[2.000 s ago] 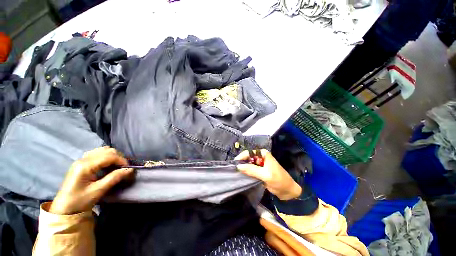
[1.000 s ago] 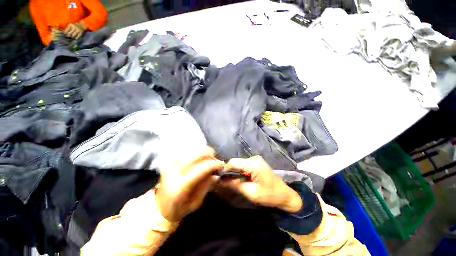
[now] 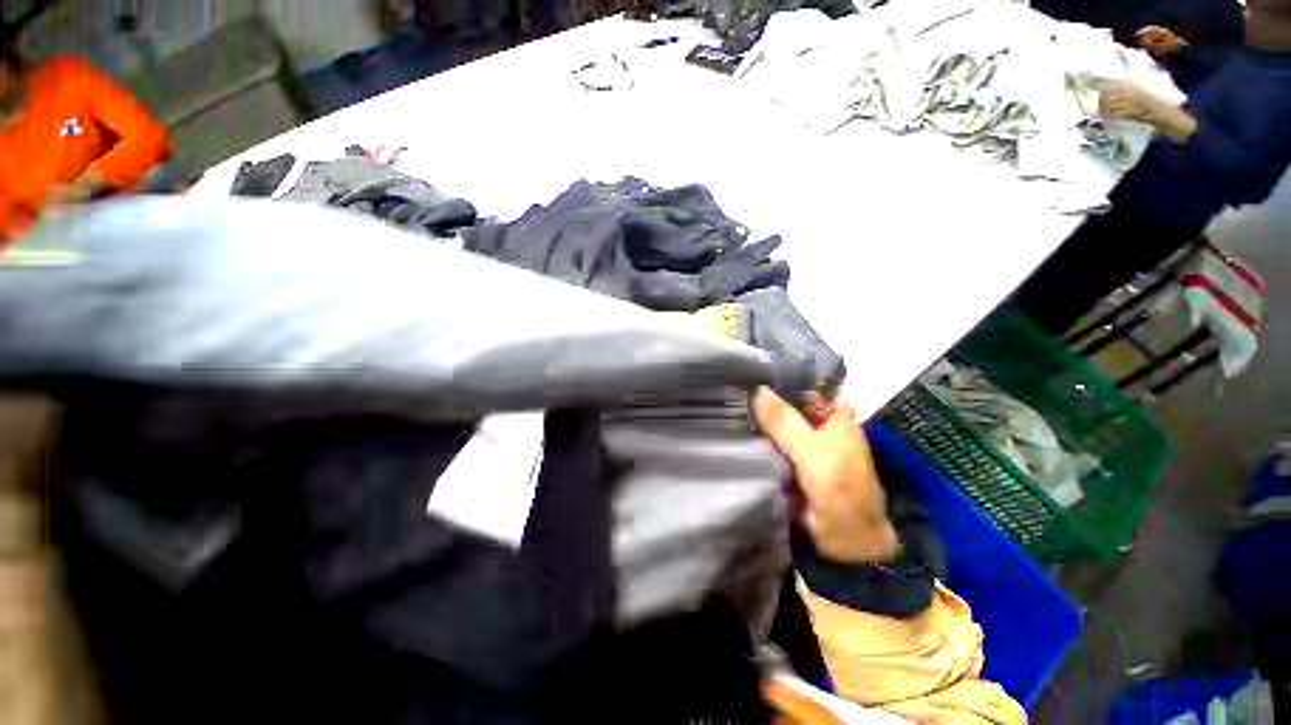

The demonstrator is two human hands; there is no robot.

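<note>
A grey denim garment (image 3: 368,319) is stretched up across the near view, blurred by motion. Its black inner side (image 3: 354,567) hangs toward me, with a white label (image 3: 489,479) on it. My right hand (image 3: 835,475) grips the garment's edge at the right. A small red part of the thread snips (image 3: 821,408) shows at its fingers. My left hand is not visible; only a blurred tan sleeve shows at the far left edge.
A dark garment pile (image 3: 623,241) lies on the white table (image 3: 552,142). Pale garments (image 3: 963,85) lie at the far right, by a person in dark clothing. A person in orange is at left. A blue bin (image 3: 1012,602) and a green basket (image 3: 1104,510) stand right.
The garment has been lifted and spread wide, showing its black inside and white label. My hands have moved apart, the left out of sight. The view has shifted.
</note>
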